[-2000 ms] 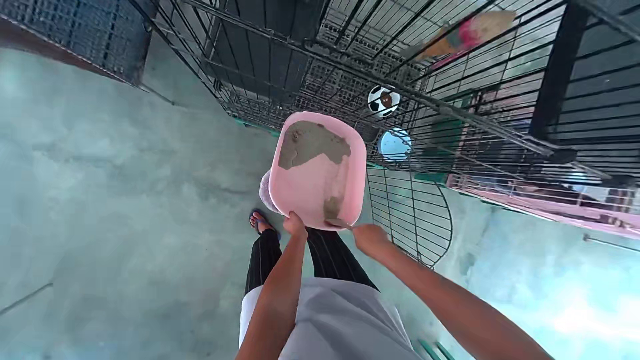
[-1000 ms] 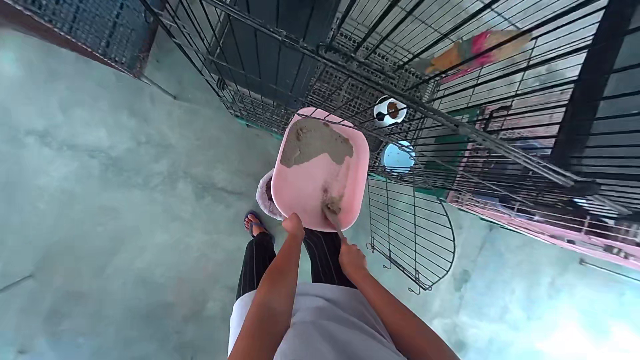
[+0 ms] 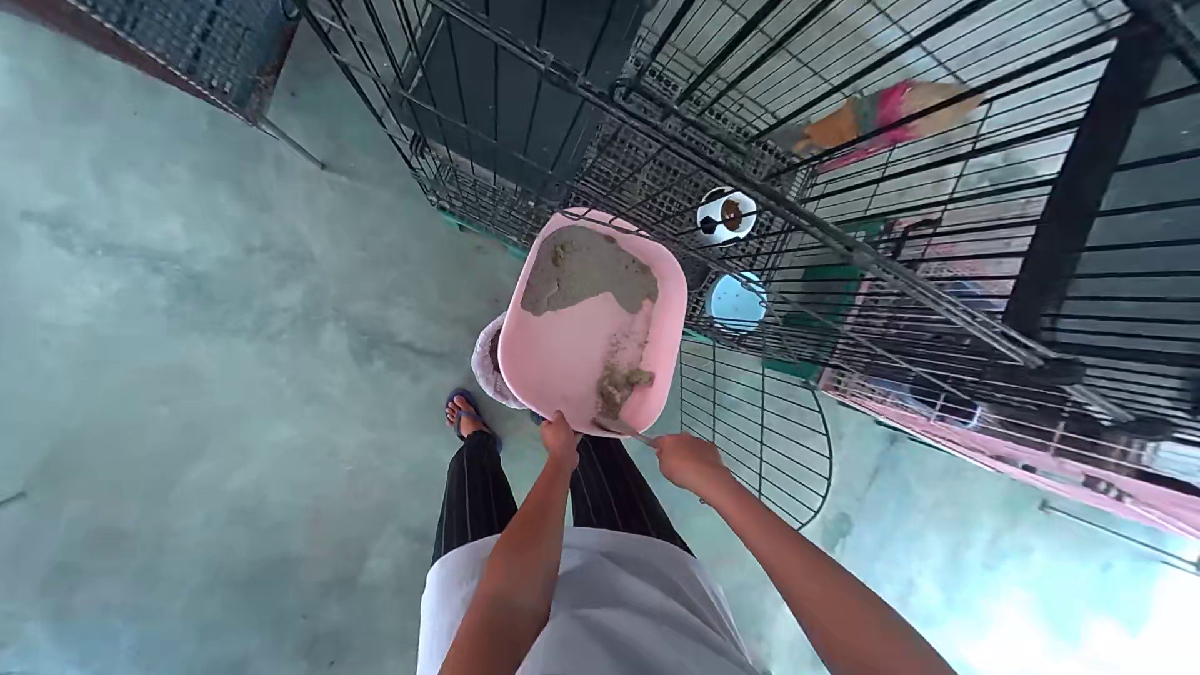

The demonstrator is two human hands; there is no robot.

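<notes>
A pink plastic litter tray [image 3: 558, 361] is held in front of me, its far end against a black wire cage. My left hand [image 3: 560, 436] grips the tray's near rim. In my right hand [image 3: 689, 461] is the handle of a small scoop [image 3: 619, 427], whose head is at the tray's near right corner. Grey litter [image 3: 586, 267] covers the far part of the tray. A smaller clump of litter [image 3: 623, 384] lies by the scoop, with loose grains trailing up the right side.
The black wire cage [image 3: 694, 150] holds a ball-patterned bowl [image 3: 727, 216] with brown contents and a light-blue bowl [image 3: 737, 302]. An open wire door [image 3: 755, 412] hangs right of the tray. An animal in pink clothing [image 3: 891, 117] shows through the bars. A pale fluffy item [image 3: 489, 366] is partly behind the tray.
My right hand has moved the scoop toward the tray's near rim, and the litter clump near it has spread. My left hand remains on the rim.
</notes>
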